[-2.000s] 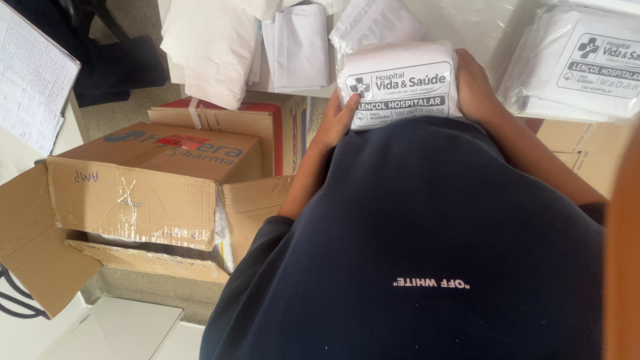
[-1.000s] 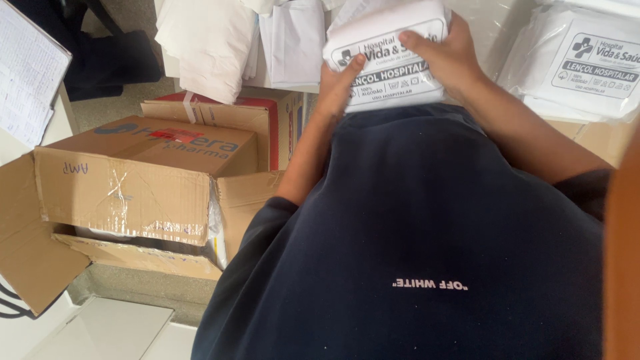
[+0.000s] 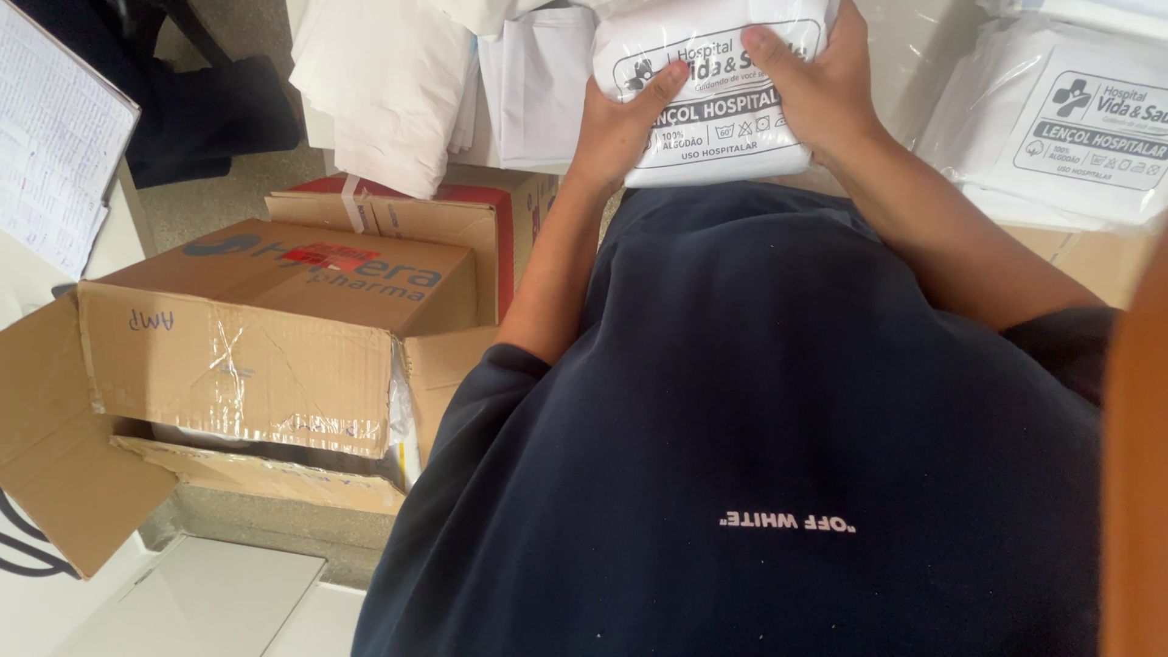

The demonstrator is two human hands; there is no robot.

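A folded white hospital sheet in a clear printed plastic bag [image 3: 716, 155] is held between both hands at the top of the head view, close to my dark shirt. My left hand [image 3: 625, 123] grips its left side with the thumb on the printed face. On the right side my right hand [image 3: 817, 87] holds it, thumb also on top; the fingers of both hands are mostly hidden behind or beneath the package. Similar bagged white sheets [image 3: 1086, 137] lie at the upper right. Folded white cloths [image 3: 388, 91] hang over the table edge left of my hands.
An opened cardboard box [image 3: 237, 365] with spread flaps stands at the lower left, a closed brown carton [image 3: 347, 274] beside it and a red-and-brown box [image 3: 502, 219] behind. Handwritten sheets [image 3: 55, 128] lie at the far left. Dark fabric [image 3: 219, 119] is near them.
Both thumbs have moved inward onto the printed face of the package; two seconds ago the hands held it by its sides. The package remains in both hands.
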